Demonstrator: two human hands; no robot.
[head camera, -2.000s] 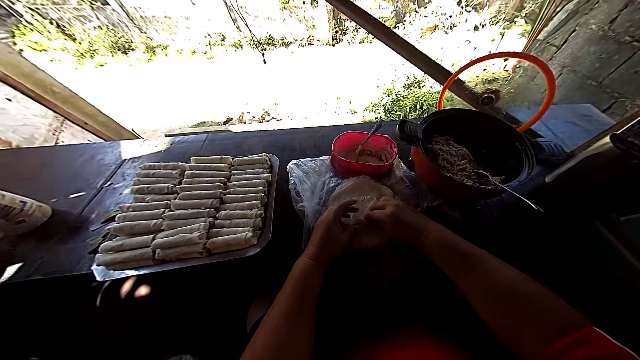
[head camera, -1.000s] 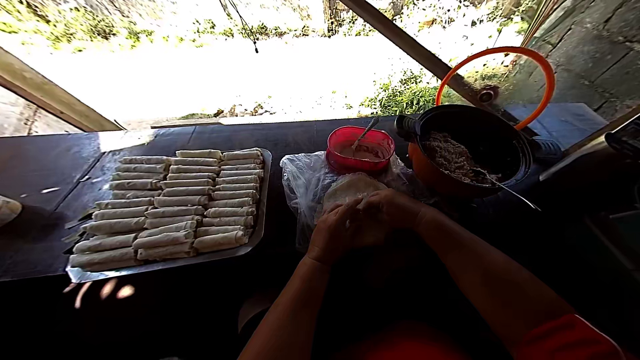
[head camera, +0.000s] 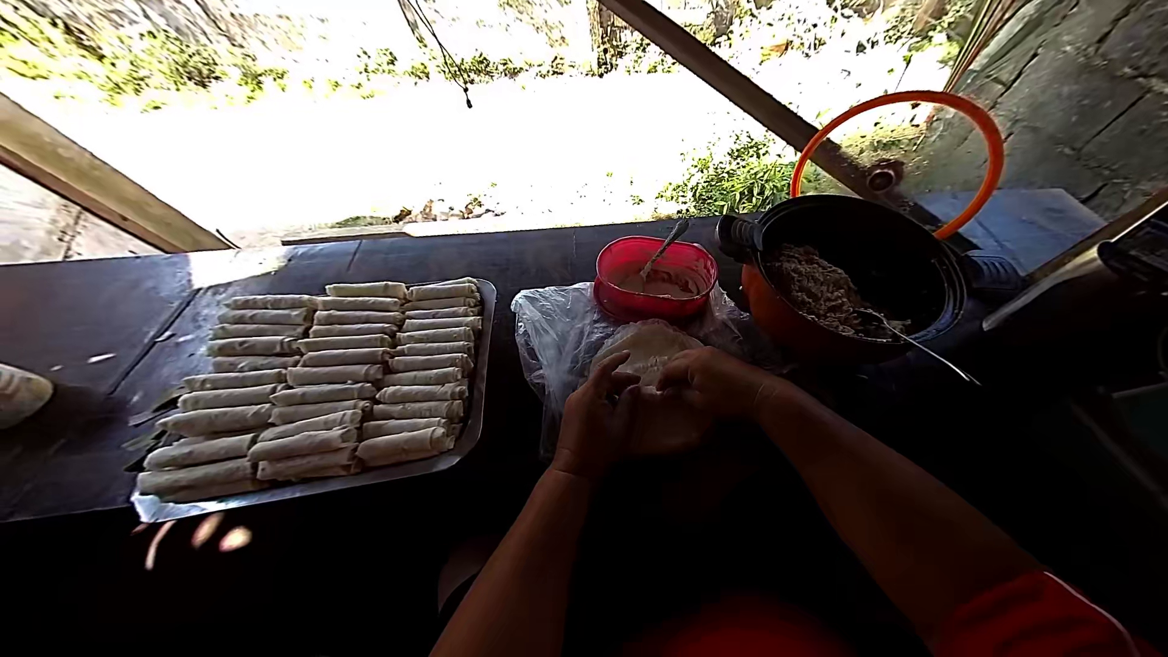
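Both my hands are at a round, pale wrapper sheet (head camera: 652, 345) lying on a clear plastic bag (head camera: 552, 333). My left hand (head camera: 598, 415) rests on its left side with the fingers bent. My right hand (head camera: 712, 379) pinches at the middle of the sheet, close to the left fingertips; what lies between the fingers is dark and hard to see. Just beyond the sheet stands a red plastic bowl (head camera: 607, 292) of pale paste with a spoon (head camera: 664, 248) in it. To its right, a black-lined pot (head camera: 776, 315) holds a shredded filling (head camera: 817, 283) and a long-handled metal spoon (head camera: 931, 351).
A metal tray (head camera: 479, 365) with rows of rolled wrappers (head camera: 333, 374) lies on the dark tabletop (head camera: 82, 310) at left. A pale container (head camera: 20, 394) is at the left edge. An orange ring (head camera: 995, 151) rises behind the pot, near a slanted post (head camera: 721, 73).
My fingers have shifted slightly at the wrapper, and the left fingers look more raised than a second ago. The bowl, pot and tray have stayed in place.
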